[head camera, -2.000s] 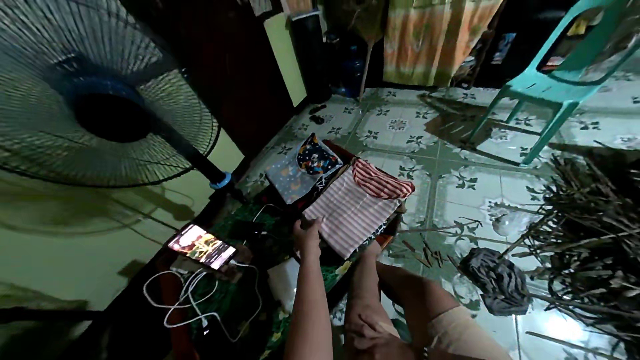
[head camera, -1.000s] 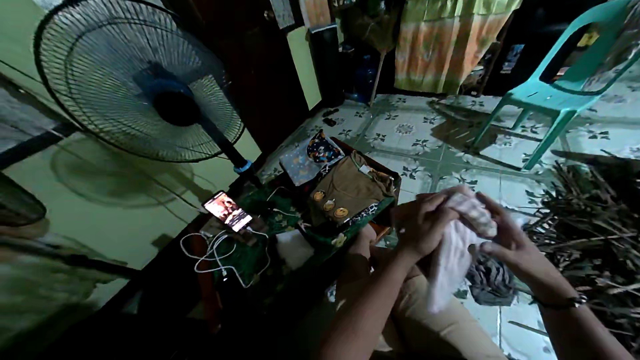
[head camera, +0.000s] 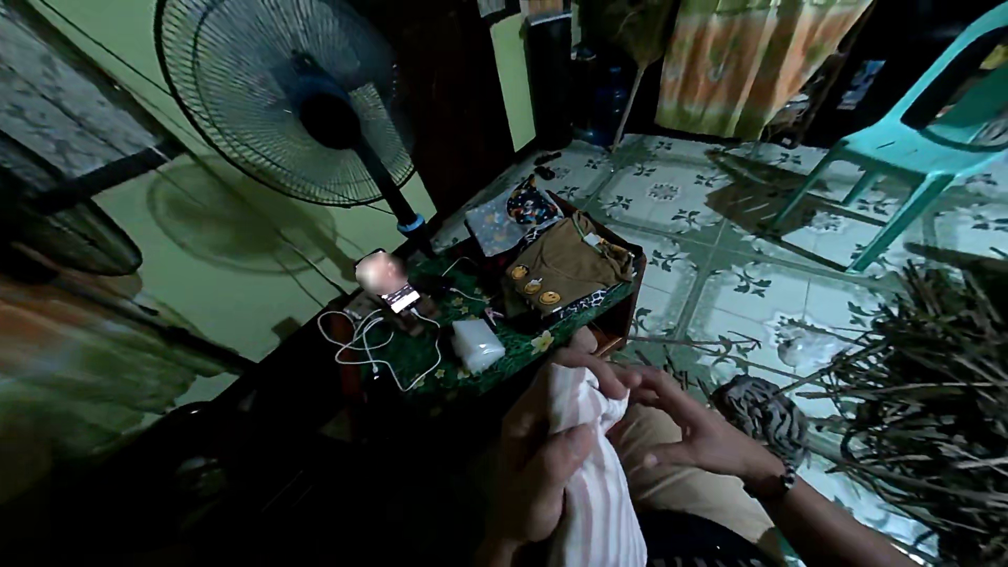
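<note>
My left hand (head camera: 543, 472) grips a white and pale pink striped cloth garment (head camera: 602, 488), which hangs down over my lap. The fingers of my right hand (head camera: 693, 433) are at the upper right edge of the garment; whether they pinch it I cannot tell. Beyond my hands, a folded brown shirt (head camera: 563, 260) with yellow smiley prints lies on the low table with the green floral cover (head camera: 512, 358). Behind it are a grey patterned folded cloth (head camera: 496, 224) and a dark cloth with a colourful print (head camera: 531, 203).
A lit phone (head camera: 386, 279), a white cable (head camera: 405, 386) and a white packet (head camera: 478, 345) are on the table's left part. A stand fan (head camera: 327, 118) stands behind. To the right are a dark crumpled bundle (head camera: 760, 417), a heap of dry sticks (head camera: 937, 425) and a green plastic chair (head camera: 913, 150).
Two seconds ago the striped garment lay on the pile under my left hand; a second ago both hands held it above my lap, the brown shirt uncovered. Now it hangs lower, from my left hand.
</note>
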